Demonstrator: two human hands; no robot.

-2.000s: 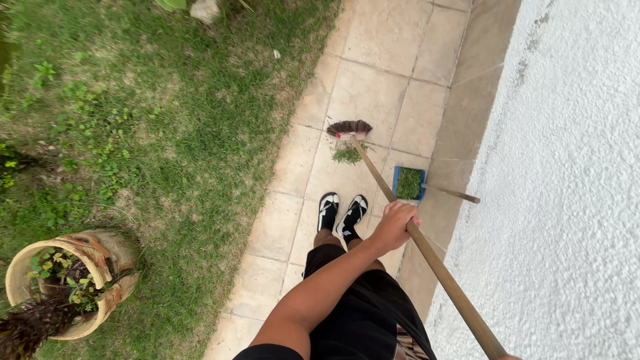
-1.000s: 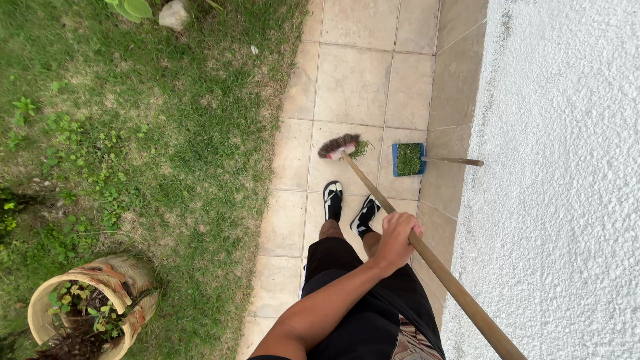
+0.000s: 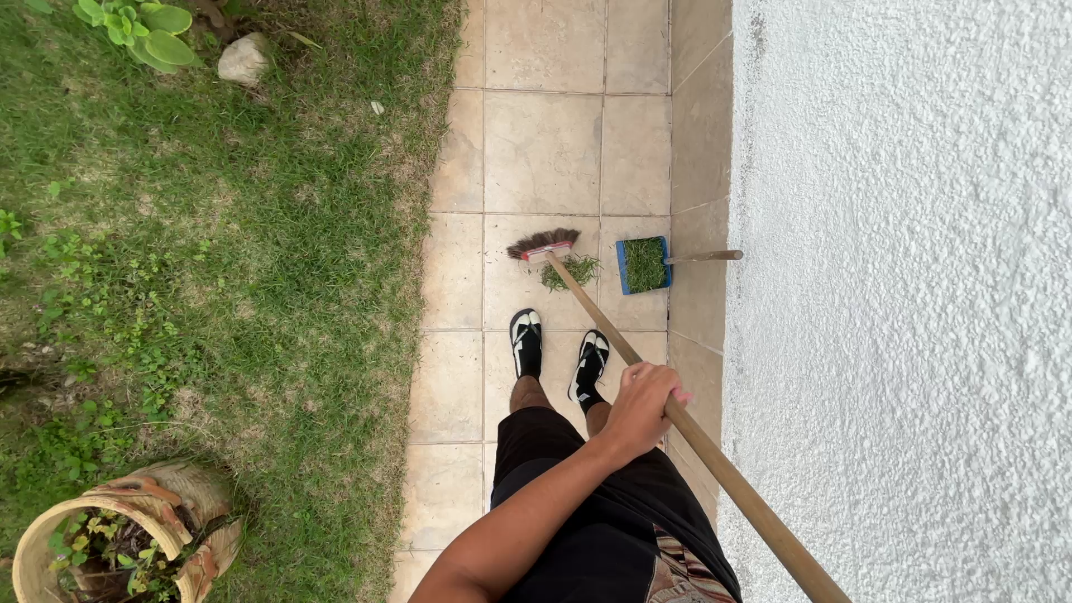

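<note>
My left hand (image 3: 649,406) is closed around the wooden handle of a broom (image 3: 611,335). The handle slants from the lower right up to the dark-bristled broom head (image 3: 546,248), which rests on the tiles beyond my feet. A small heap of grass clippings (image 3: 574,273) lies just on the near side of the head, partly crossed by the handle. To its right sits a blue dustpan (image 3: 621,266) with cut grass (image 3: 645,265) in it, its wooden handle (image 3: 708,256) pointing to the right. My right hand is out of view.
A white textured wall (image 3: 904,251) with a tiled base (image 3: 699,142) runs along the right of the tiled path (image 3: 540,151). Lawn (image 3: 293,293) borders the left, with a broken clay pot (image 3: 205,519) and a pale stone (image 3: 244,59). My sandalled feet (image 3: 526,339) stand on the tiles.
Across the frames, the grass heap has moved nearer to the dustpan. One second ago the broom head was left of the heap; now it is on the far side. My feet have moved farther apart since the first frame.
</note>
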